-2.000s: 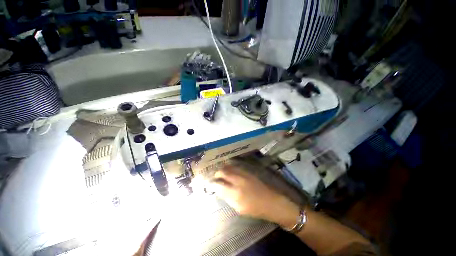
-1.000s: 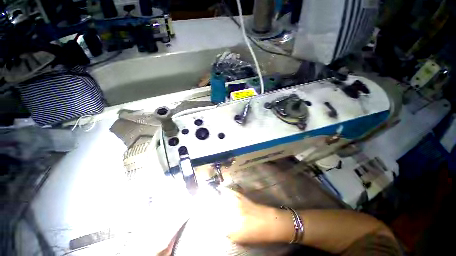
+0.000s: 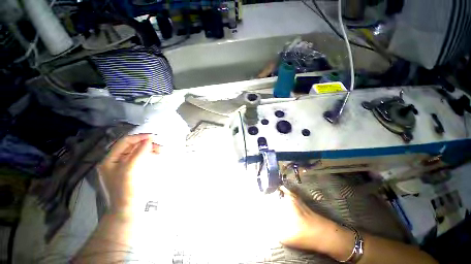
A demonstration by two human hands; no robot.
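Note:
Grey-brown striped cloth (image 3: 346, 203) lies under the arm of the white sewing machine (image 3: 320, 124) and shows again below my right wrist. My right hand (image 3: 302, 221) is beside the presser foot area, over the cloth; its fingers are bleached by the lamp, so their grip is hidden. My left hand (image 3: 121, 165) is raised at the left of the white table, thumb and fingers close together; glare hides whether anything is between them. The needle and the middle of the work are lost in white glare.
Dark grey-brown crumpled cloth (image 3: 72, 170) lies at the far left. A brown cloth piece (image 3: 206, 111) lies behind the machine's left end. A striped pouch (image 3: 135, 72), a teal thread cone (image 3: 284, 80) and a tall striped bag (image 3: 436, 31) stand behind. A blue pen-like tool (image 3: 402, 212) lies right.
The view has swung left, so the machine sits further right. My left hand has come fully into view at the left. My right hand remains near the needle area.

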